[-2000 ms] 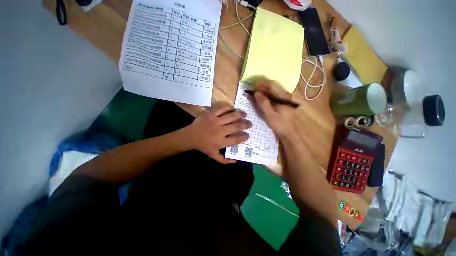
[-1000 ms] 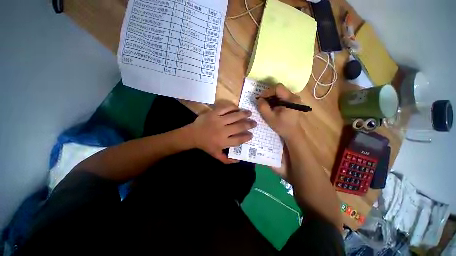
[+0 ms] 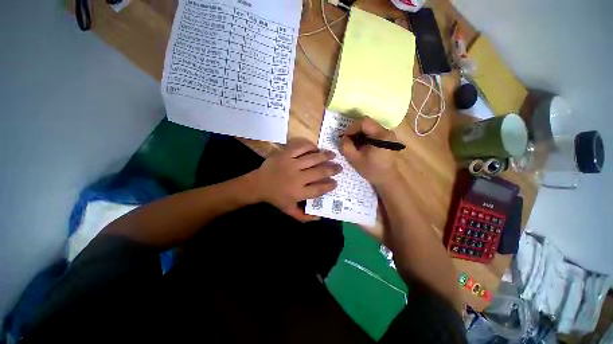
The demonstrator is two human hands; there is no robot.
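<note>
A receipt book lies open on the desk, its white printed form (image 3: 351, 191) towards me and its yellow cover (image 3: 373, 67) folded away beyond it. My left hand (image 3: 299, 178) rests palm down on the form's left edge, fingers slightly apart, holding nothing. My right hand (image 3: 370, 151) grips a black pen (image 3: 384, 143), its tip hidden by the fingers near the upper part of the form. A white order sheet (image 3: 232, 74) with a printed table lies to the left, over the desk's near edge.
A black smartphone (image 3: 429, 41) with a white cable lies right of the yellow cover. A green mug (image 3: 487, 136), a clear jar (image 3: 561, 161) and a red calculator (image 3: 478, 220) stand or lie at the right. Plastic bags (image 3: 554, 275) are at lower right.
My right hand with the pen has moved slightly right along the upper part of the form since the oldest frame. My left hand stays on the form. The view has shifted a little.
</note>
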